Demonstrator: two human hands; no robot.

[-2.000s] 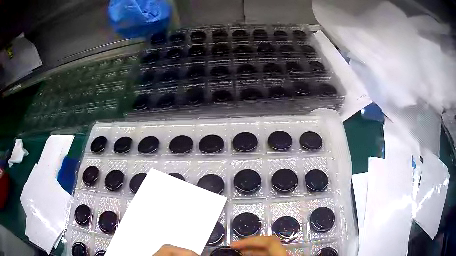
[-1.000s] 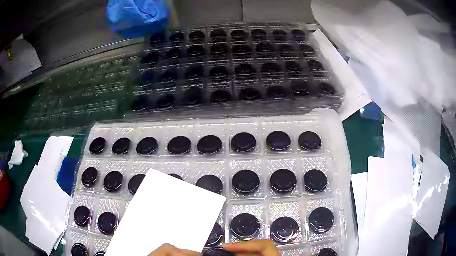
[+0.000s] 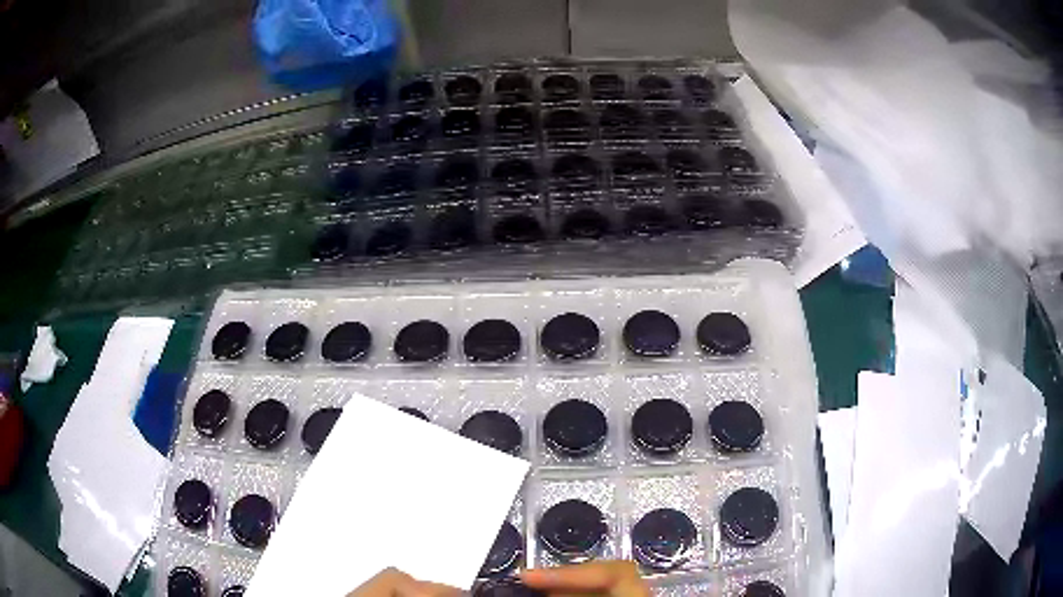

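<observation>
A white sheet [image 3: 385, 501] lies tilted over the left middle of the near tray [image 3: 793, 432]. The tray is clear and whitish, with rows of glossy black discs [image 3: 575, 427]. My left hand [image 3: 402, 584] is at the sheet's lower edge, mostly cut off by the picture's bottom edge. My right hand [image 3: 592, 577] is just right of it, also cut off. A round black part [image 3: 508, 587] shows between the hands, at the right fingertips. What the left fingers hold is hidden.
A darker filled tray [image 3: 560, 169] lies behind the near tray, with an empty tray [image 3: 187, 222] to its left. Loose white sheets lie left [image 3: 105, 455] and right [image 3: 903, 478]. Crumpled thin white sheets [image 3: 933, 140] are at upper right. A blue plastic bag [image 3: 326, 41] is at the back.
The right hand and the black part between the hands have shifted slightly left and down since the earliest frame. The white sheet stays in the same place.
</observation>
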